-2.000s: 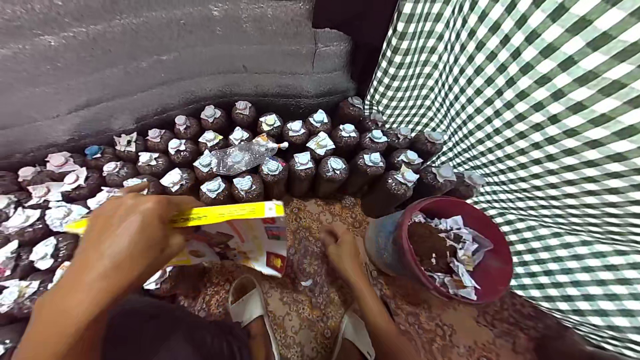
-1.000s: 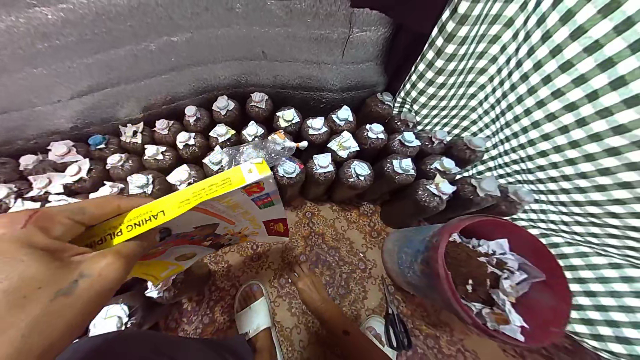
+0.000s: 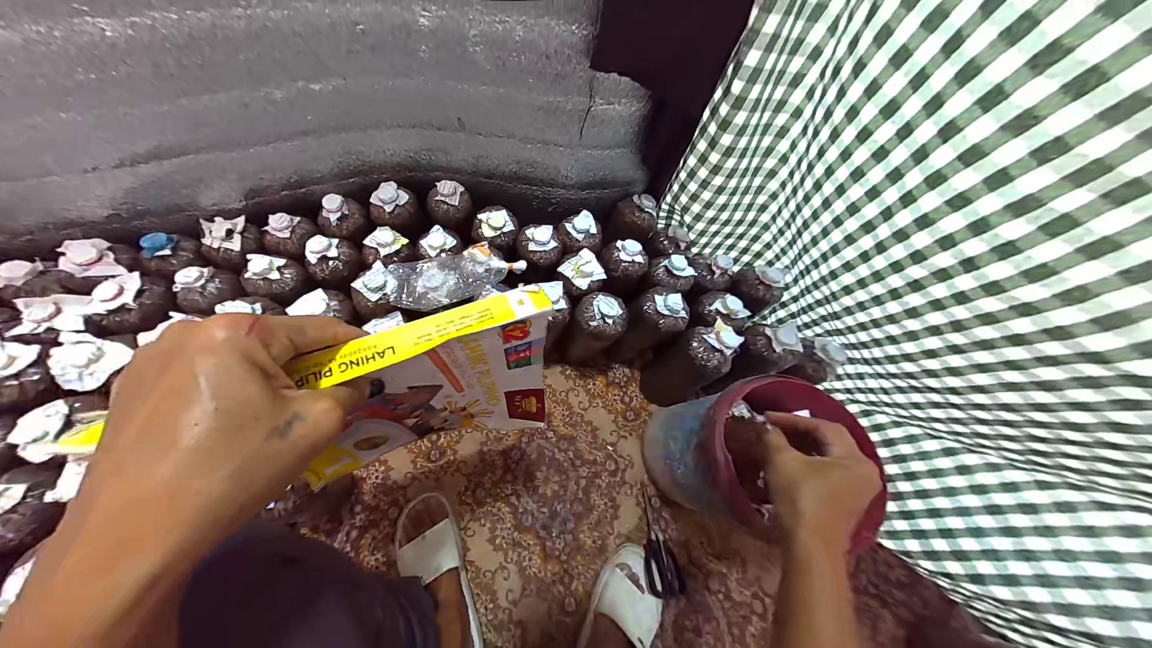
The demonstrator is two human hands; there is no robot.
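My left hand (image 3: 238,414) grips a yellow-edged printed book or box (image 3: 441,369) by its left part, thumb and fingers pinching its spine side. My right hand (image 3: 814,468) is inside the mouth of a maroon-rimmed bucket (image 3: 859,423), its fingers bent over the dark brown matter and paper scraps there; whether it holds a scrap cannot be told. Rows of dark-filled plastic bags (image 3: 598,324) with paper-covered necks stand behind the book. A clear plastic bag (image 3: 445,281) lies across the tops of some of them.
Black-handled scissors (image 3: 664,565) lie on the patterned floor covering (image 3: 531,522) beside my right sandal (image 3: 627,594). A green and white checked cloth (image 3: 972,225) hangs along the right side. Grey foil-like sheeting (image 3: 315,99) lines the back behind the bags.
My right hand, seen low over the floor two seconds ago, is now in the bucket's mouth. My left hand still holds the yellow-edged item.
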